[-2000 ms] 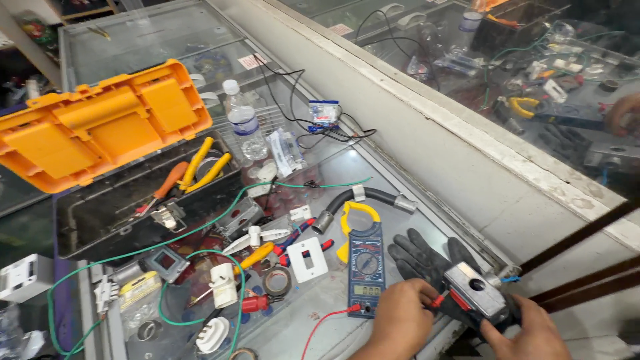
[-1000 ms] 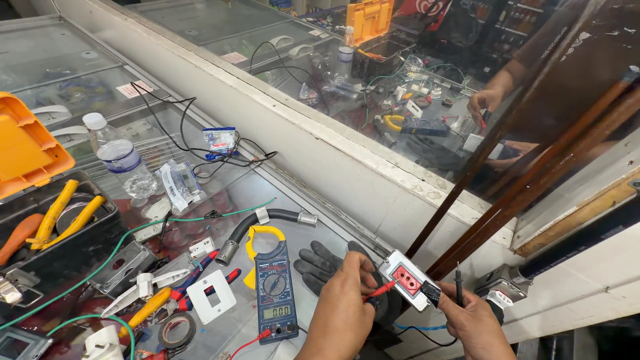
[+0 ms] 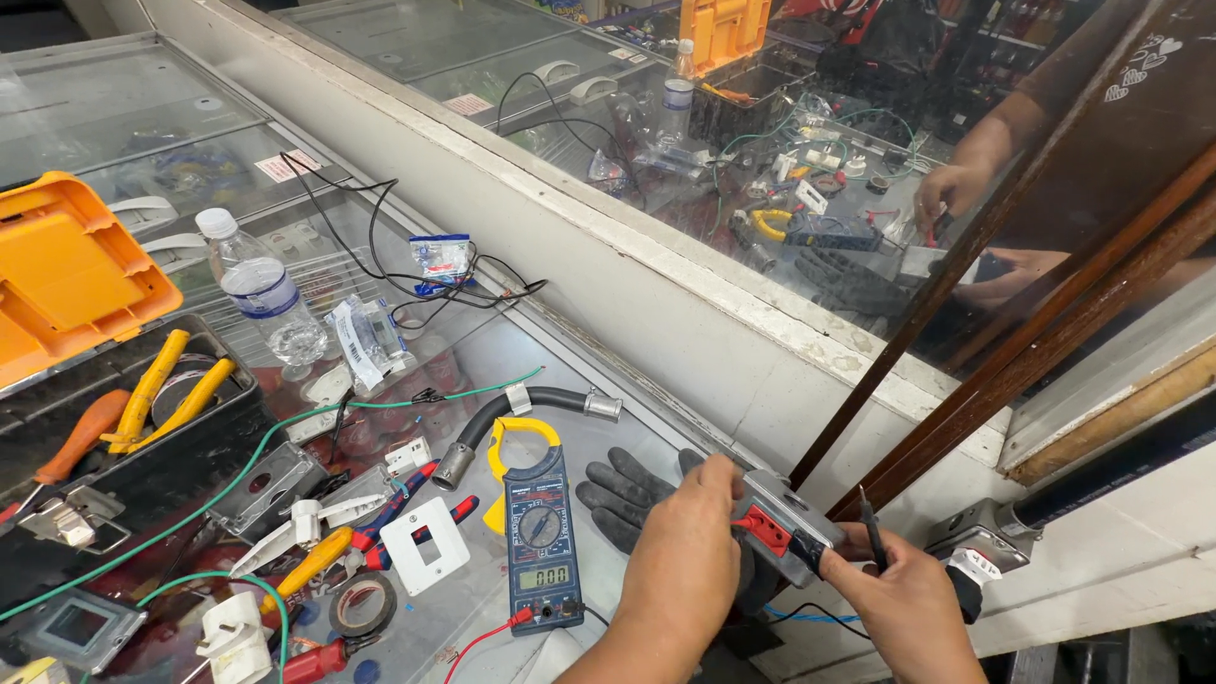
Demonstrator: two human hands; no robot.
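Note:
My left hand (image 3: 689, 560) is closed around the red test probe, whose tip end is at the red socket insert (image 3: 763, 532) of a grey metal outlet box (image 3: 788, 508). My right hand (image 3: 898, 579) grips the box's lower right end and holds a black test probe (image 3: 872, 532) with its tip pointing up. A dark grey work glove (image 3: 622, 494) lies behind my left hand. Left of the glove lies a blue clamp meter (image 3: 541, 532) with a yellow jaw; its display reads 0.00 and a red lead is plugged in.
An open black toolbox (image 3: 214, 418) with an orange lid stands at left. Near it are a water bottle (image 3: 261, 290), a white faceplate (image 3: 425, 546), pliers, a tape roll (image 3: 362, 605) and green wire. A white ledge (image 3: 665, 285) and brown bars (image 3: 1026, 351) border the right side.
The outlet box, seen with its red socket facing up a second ago, is now tilted differently in my hands. The black probe stays in my right hand.

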